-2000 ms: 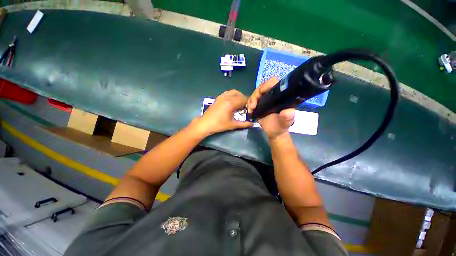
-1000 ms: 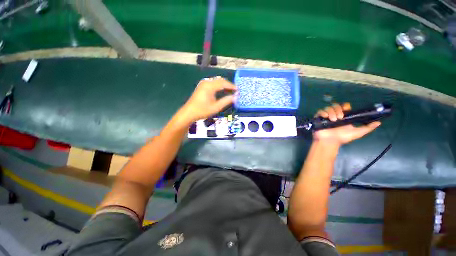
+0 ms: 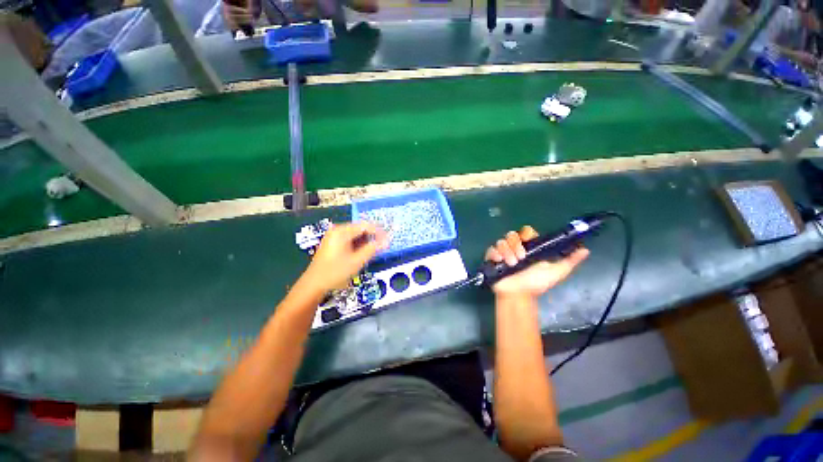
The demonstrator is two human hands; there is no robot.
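Note:
My right hand (image 3: 526, 267) holds the black electric screwdriver (image 3: 552, 244), its bit pointing left at the fixture's right end. The long white fixture (image 3: 442, 269) with dark round holes lies on the dark green bench. A plug unit (image 3: 368, 291) with coloured inner parts sits on its left part. My left hand (image 3: 347, 253) is over the left edge of the blue parts bin (image 3: 449, 236), fingertips close together; whether they pinch a screw is too small to tell. A white plug unit (image 3: 313, 235) lies just behind my left hand.
The green conveyor (image 3: 406, 126) runs behind the bench, with white units (image 3: 555, 108) on it. A tray of small pieces (image 3: 762, 212) stands at the right. Upright posts (image 3: 298, 135) rise behind the bin. People's hands and blue bins (image 3: 299, 43) show across the belt. Cartons (image 3: 717, 361) stand below right.
The screwdriver has moved off the plug unit to the right, now lying level in my right hand. My left hand has left the unit for the bin's edge. The view has tilted up.

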